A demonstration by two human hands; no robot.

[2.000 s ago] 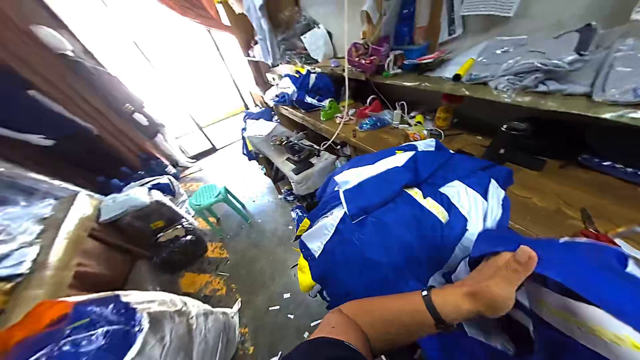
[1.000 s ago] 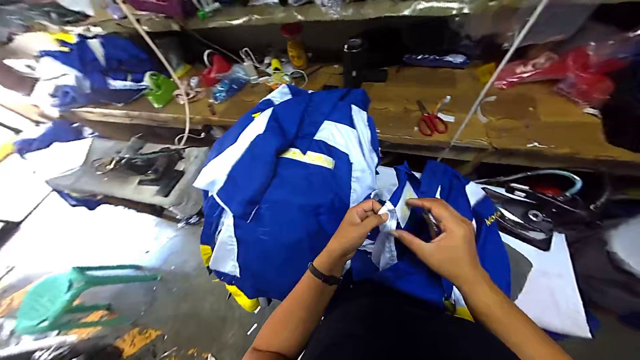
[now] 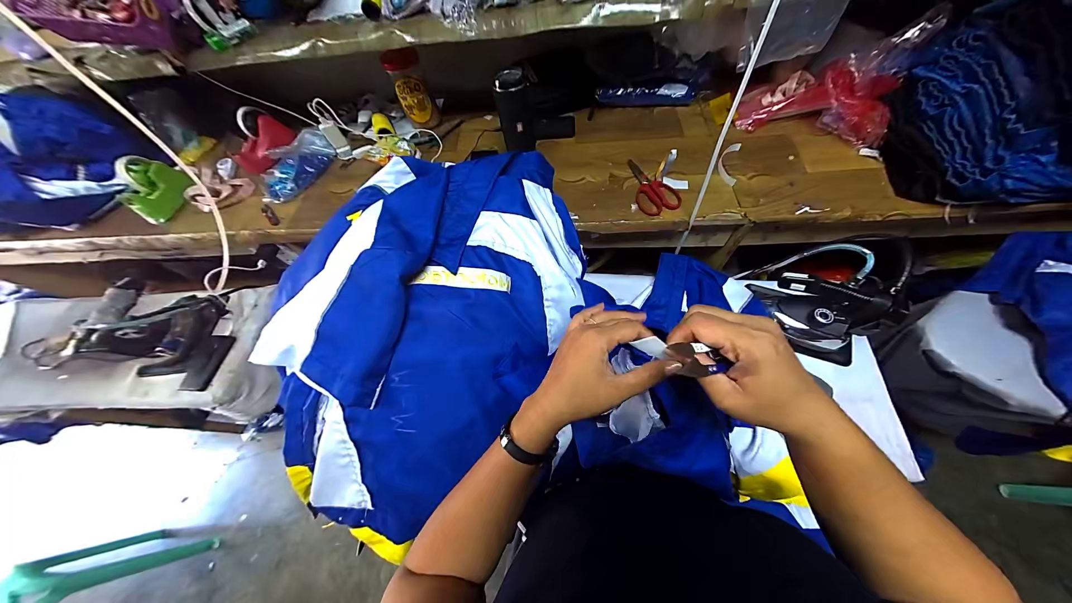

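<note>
My left hand [image 3: 596, 360] pinches a small white strip [image 3: 648, 345] at the collar area of a blue and white jacket [image 3: 662, 444] in front of my body. My right hand [image 3: 749, 368] grips a small metal tool [image 3: 688, 360], partly hidden by the fingers; it looks like thread snips. The tool's metal end is against the strip, close to my left fingertips. Grey-white lining shows below my left hand. To the left lies a large pile of blue jackets [image 3: 452, 360] with white panels and a yellow lettered strip.
Red-handled scissors [image 3: 656, 194] lie on the wooden bench [image 3: 586, 188] ahead. A black steam iron [image 3: 825, 310] rests on white cloth at the right, another iron [image 3: 180, 331] on a padded surface at the left. Two cords hang down. Part of a green stool [image 3: 109, 569] shows lower left.
The view has swung right from the doorway to the bench. My right hand, fingers spread a second ago, is now closed around the metal tool. My left hand still pinches the white piece.
</note>
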